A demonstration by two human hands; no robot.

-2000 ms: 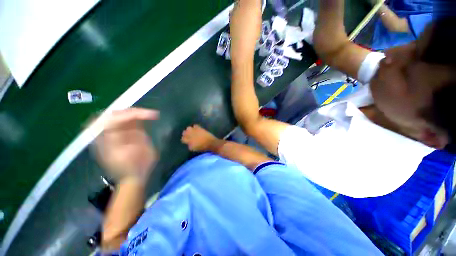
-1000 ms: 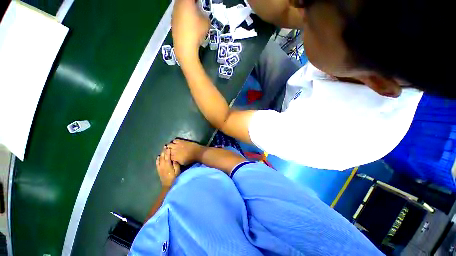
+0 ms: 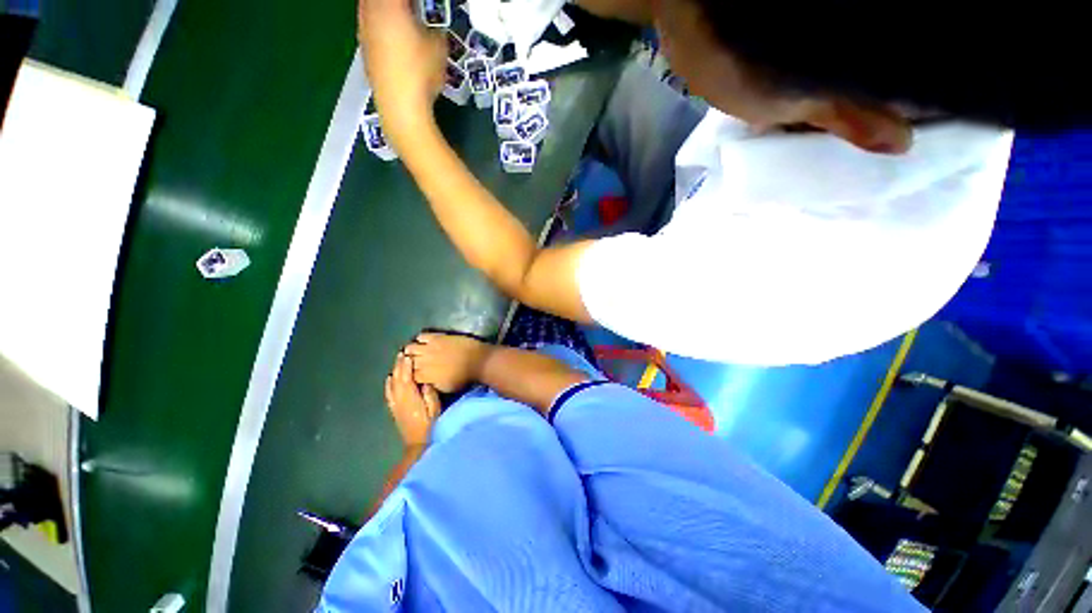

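Observation:
My left hand point(image 3: 411, 402) and my right hand point(image 3: 446, 362) rest against each other at the dark green worktop's near edge. Their fingers are closed and overlap; nothing shows in them, though the space between them is hidden. A cluster of white adapter housings point(image 3: 507, 110) with dark insides lies on the worktop at the top, beside white wipes point(image 3: 553, 55). One housing point(image 3: 223, 263) lies alone on the green conveyor belt. Part of another pale piece point(image 3: 168, 604) shows at the bottom edge.
A person's bare forearm point(image 3: 461, 216) reaches over the worktop to the housings; their white sleeve and dark head fill the upper right. A pale rail point(image 3: 278, 323) borders the belt. A white sheet point(image 3: 74, 228) is beyond it. A black box point(image 3: 326, 548) with a pen-like item is lower left.
My left hand, raised and blurred two seconds ago, has come down against my right hand and stayed there. The view has turned. The lone housing has shifted along the belt.

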